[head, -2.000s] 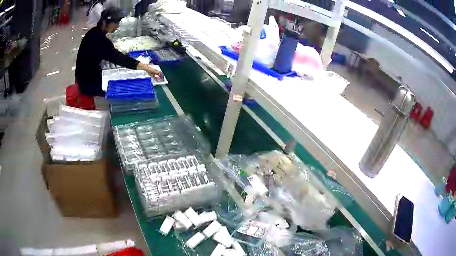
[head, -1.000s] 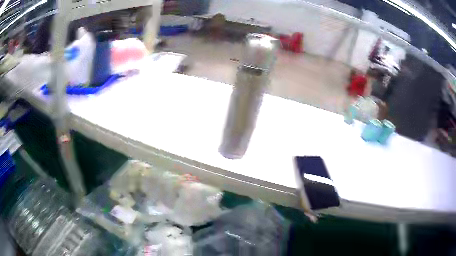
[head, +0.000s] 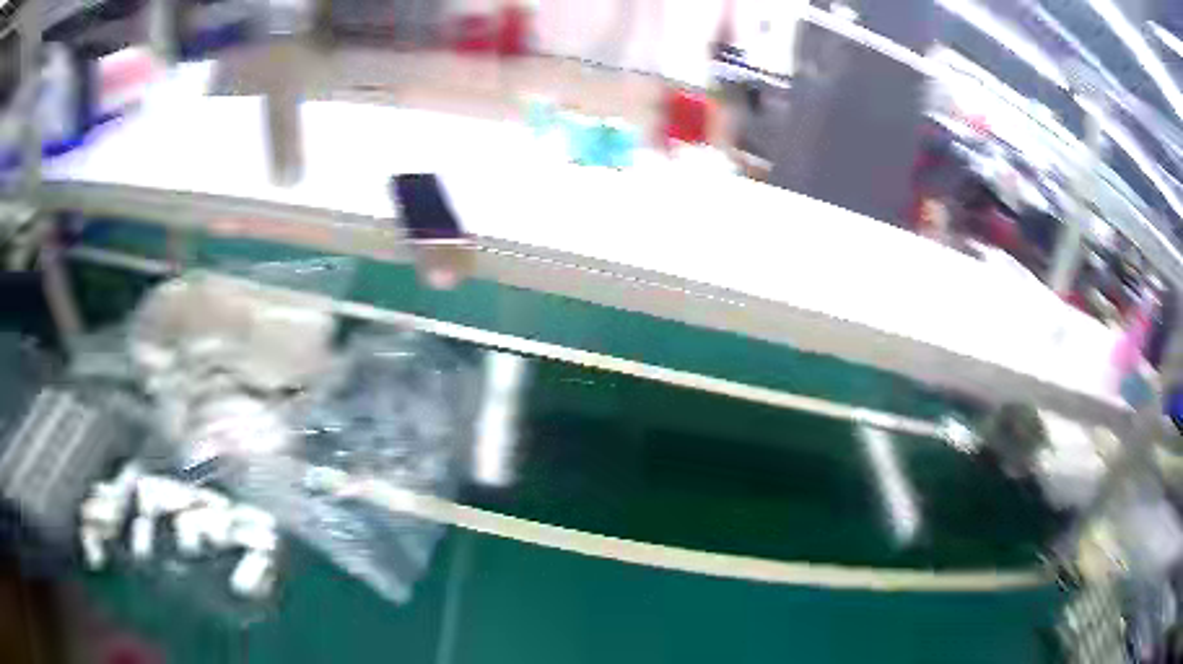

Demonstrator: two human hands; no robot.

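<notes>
Neither of my hands is in view. The picture is blurred. Loose white block parts [head: 195, 521] lie in a small pile on the green bench at the lower left. A blister tray with rows of parts [head: 55, 438] stands left of them, cut off by the edge. Clear plastic bags [head: 389, 441] lie crumpled right of the pile. Behind the pile, a bag with off-white contents [head: 234, 335] also rests on the bench.
A raised white shelf [head: 675, 214] runs across the back. On it are a smartphone [head: 426, 208], a steel flask [head: 283, 130] and turquoise rolls [head: 601, 143]. A dark green conveyor belt [head: 701, 454] runs between pale rails. Blurred bags and parts [head: 1116, 532] lie at the far right.
The view has swung right. The flask, phone, bags and white blocks now show further left, and more of the belt and shelf has come into view on the right.
</notes>
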